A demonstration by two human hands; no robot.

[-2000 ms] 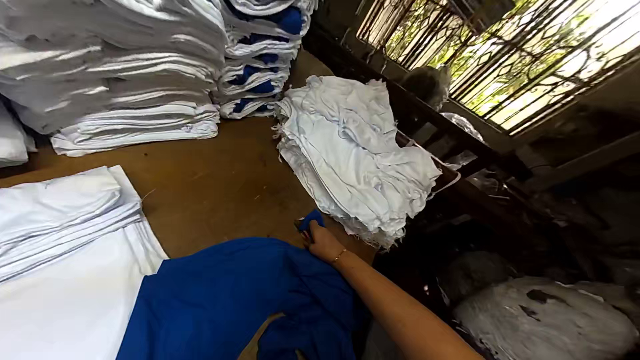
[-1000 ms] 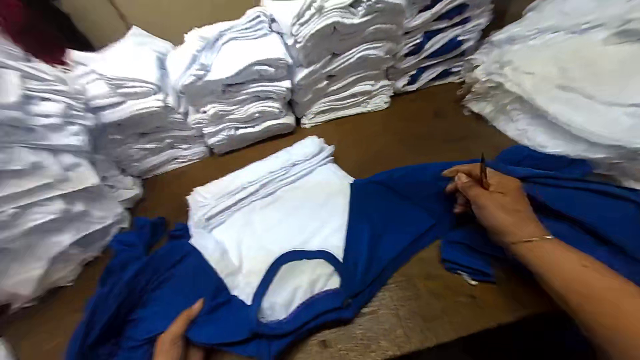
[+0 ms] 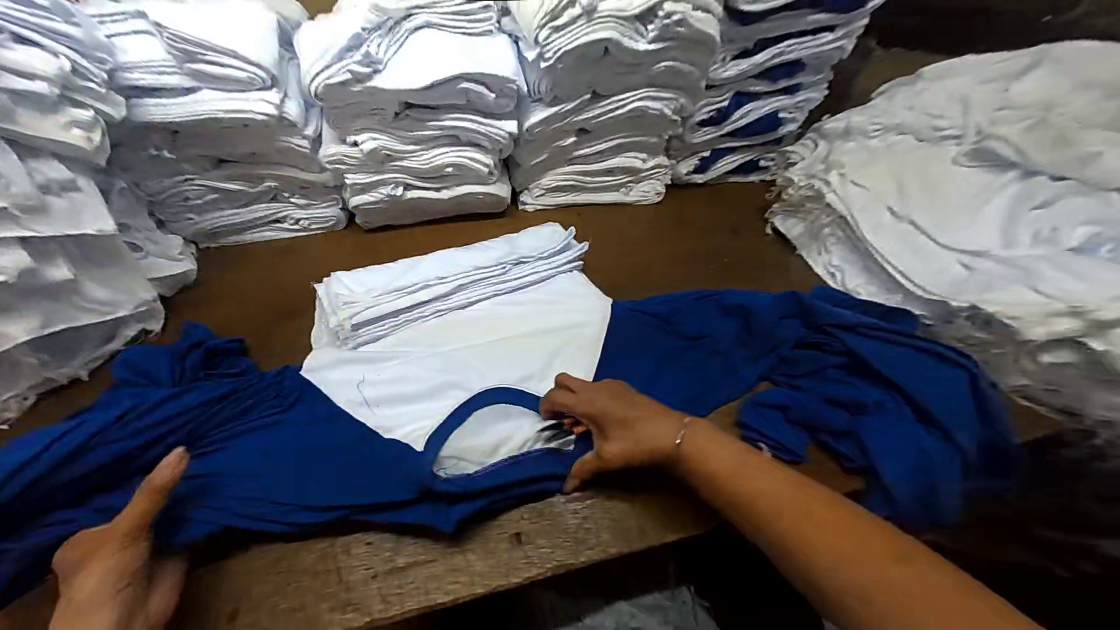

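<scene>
A white garment body with blue sleeves (image 3: 700, 346) and a blue neckband (image 3: 459, 420) lies spread over the wooden table. Folded white cloth (image 3: 455, 280) rests on its far part. My right hand (image 3: 612, 424) grips the right side of the neckband near the table's front edge; a small dark pointed tool, partly hidden, shows between its fingers. At the lower left, my left hand (image 3: 122, 547) is at the left blue sleeve (image 3: 289, 455), thumb lying on top and the other fingers mostly hidden, so its hold is unclear.
Tall stacks of folded white cloth (image 3: 420, 122) line the back. A white and blue stack (image 3: 752, 105) stands beside them. More white cloth is heaped left (image 3: 61, 271) and right (image 3: 989, 192). The worn table edge (image 3: 455, 569) runs along the front.
My right hand has moved left from the right blue sleeve to the neckband. My left hand remains at the left sleeve. The view swung left after the earliest frame.
</scene>
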